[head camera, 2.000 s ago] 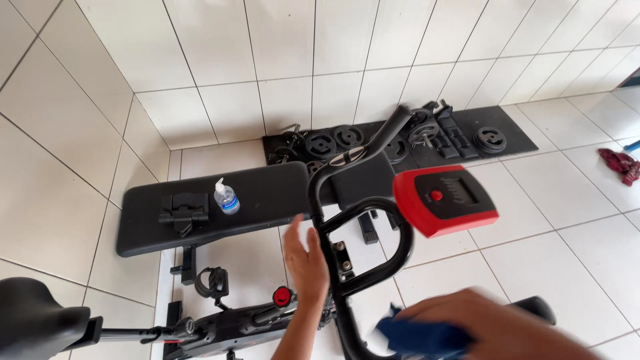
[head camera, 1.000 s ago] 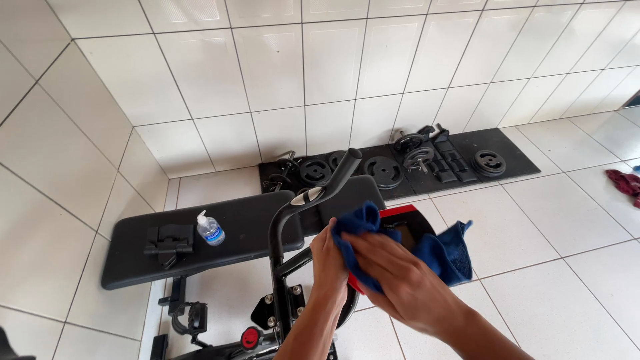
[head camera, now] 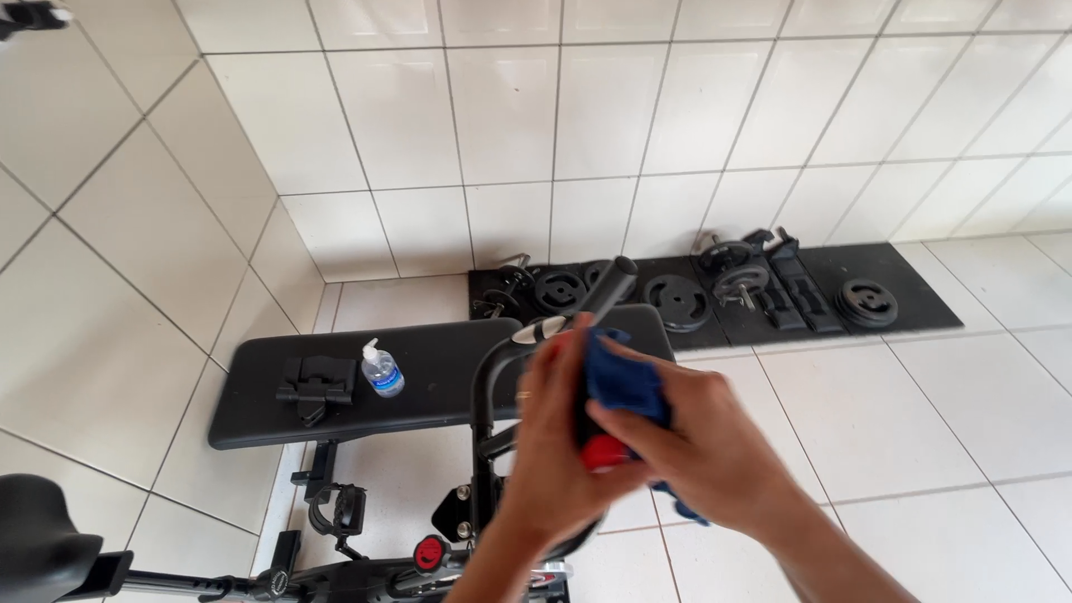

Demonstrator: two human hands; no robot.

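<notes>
My left hand (head camera: 557, 435) grips the red and black display console (head camera: 605, 452) of an exercise bike, which stands tilted between my hands. In my right hand (head camera: 703, 444) is a blue cloth (head camera: 624, 381), pressed against the console's face; its lower end hangs below my fingers. Most of the console is hidden by my hands and the cloth. Just behind them rises the bike's black handlebar (head camera: 483, 402), with a silver pulse sensor (head camera: 540, 330) near its grip.
A padded bench (head camera: 444, 368) holds a clear pump bottle (head camera: 383, 370) and a black plastic bracket (head camera: 316, 387). Weight plates (head camera: 677, 301) and dumbbells (head camera: 737, 272) lie on a black mat (head camera: 921, 285) by the tiled wall. The bike's saddle (head camera: 42, 536) and red knob (head camera: 430, 554) are at lower left.
My left hand, free two seconds ago, now holds the console. My right hand has brought the blue cloth up from low in view onto it. The console has turned from facing up to tilted on edge.
</notes>
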